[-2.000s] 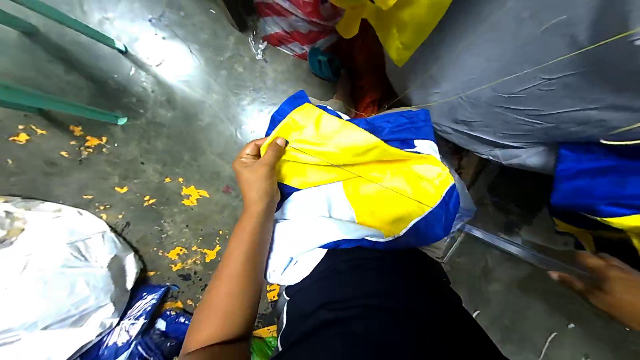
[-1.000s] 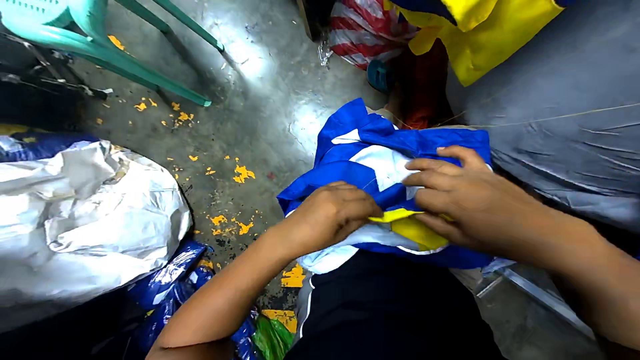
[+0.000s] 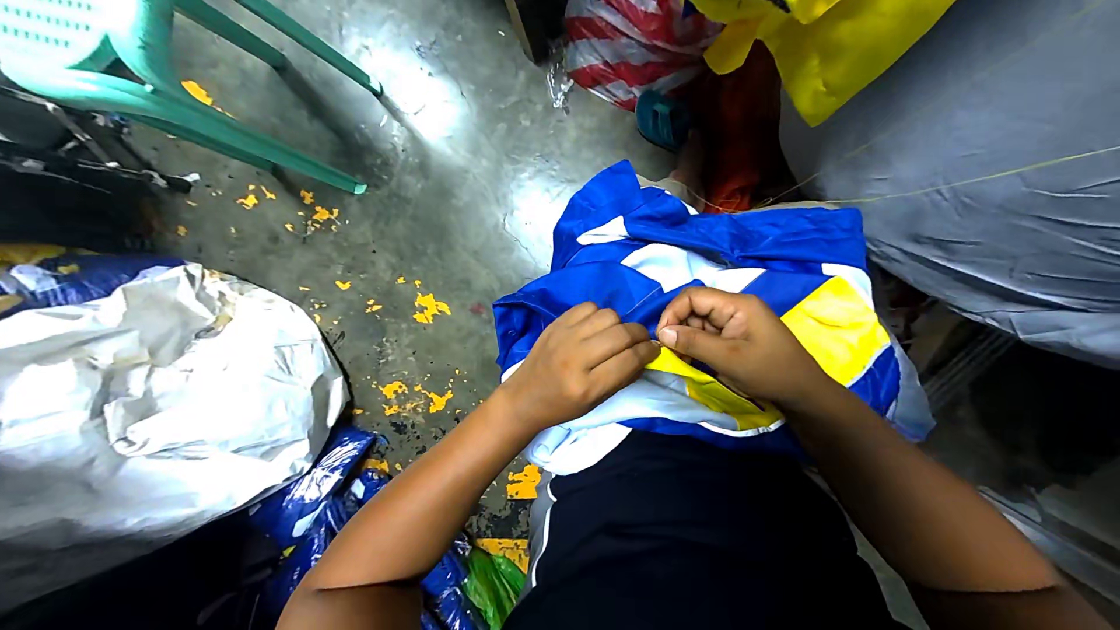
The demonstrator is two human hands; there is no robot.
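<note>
A blue, white and yellow fabric piece (image 3: 700,245) lies bunched across my lap, over dark shorts. My left hand (image 3: 582,359) grips a yellow part of this cloth near its middle, fingers curled. Touching or nearly touching it, my right hand (image 3: 731,341) pinches the same yellow edge between thumb and forefinger. Whether a small item sits between the fingertips cannot be told. Loose folds of the cloth spread past both hands, with a yellow panel to the right of my right hand.
A green plastic chair (image 3: 157,105) stands at upper left. A large white sack (image 3: 157,402) and blue plastic-wrapped bundles (image 3: 306,507) lie at left. Grey fabric (image 3: 971,157) hangs at right, with a thread across it. Yellow cloth (image 3: 840,52) and a red-striped bag (image 3: 626,48) are at the top.
My right hand was low at the far right, away from the cloth, and has come to it beside my left hand. The yellow part has been turned over, showing more blue and white.
</note>
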